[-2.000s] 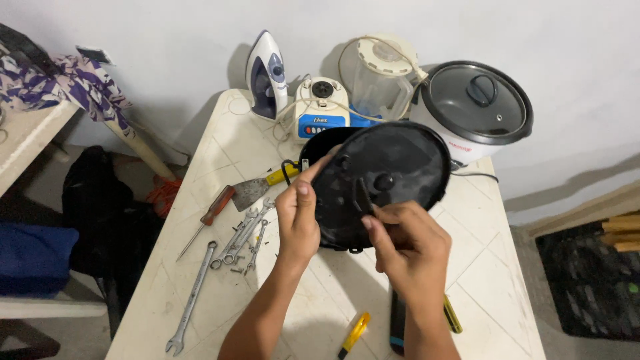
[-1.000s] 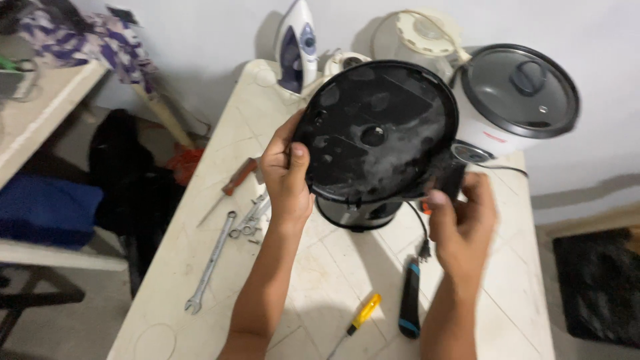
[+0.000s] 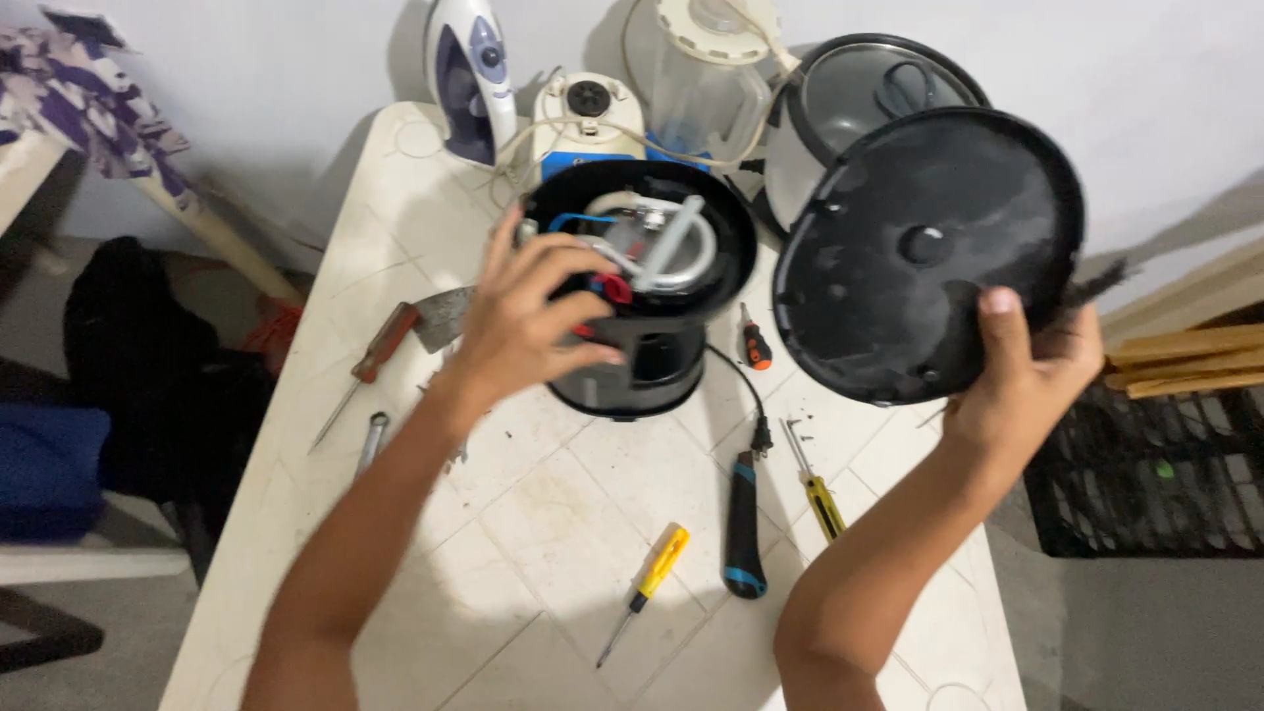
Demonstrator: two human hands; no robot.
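Observation:
My right hand (image 3: pixel 1027 375) grips a black round plastic cover (image 3: pixel 918 247) by its lower right edge, raised over the table's right side; a dark brush-like end shows behind it. Fingers spread, my left hand (image 3: pixel 543 316) is at the left rim of a black appliance housing (image 3: pixel 637 365). Whether its fingertips touch the housing is unclear. Inside the housing's upper opening are a curved metal tube (image 3: pixel 691 252), a flat metal strip (image 3: pixel 673 242), a blue wire and a red part (image 3: pixel 614 287). A power cord with a plug (image 3: pixel 761 434) trails from the housing.
A clothes iron (image 3: pixel 472 89), blender base (image 3: pixel 588 118), blender jar (image 3: pixel 706 99) and lidded cooker (image 3: pixel 820 128) stand behind. Around the housing lie a red-handled screwdriver (image 3: pixel 385 341), a scraper blade (image 3: pixel 444 316), yellow screwdrivers (image 3: pixel 664 563) (image 3: pixel 822 509), a black-and-blue handled tool (image 3: pixel 744 533) and a small orange-black screwdriver (image 3: pixel 755 346).
The black cover has moved right in my right hand. My left hand, which held the cover one second ago, has let go and is at the housing, whose inner parts now show.

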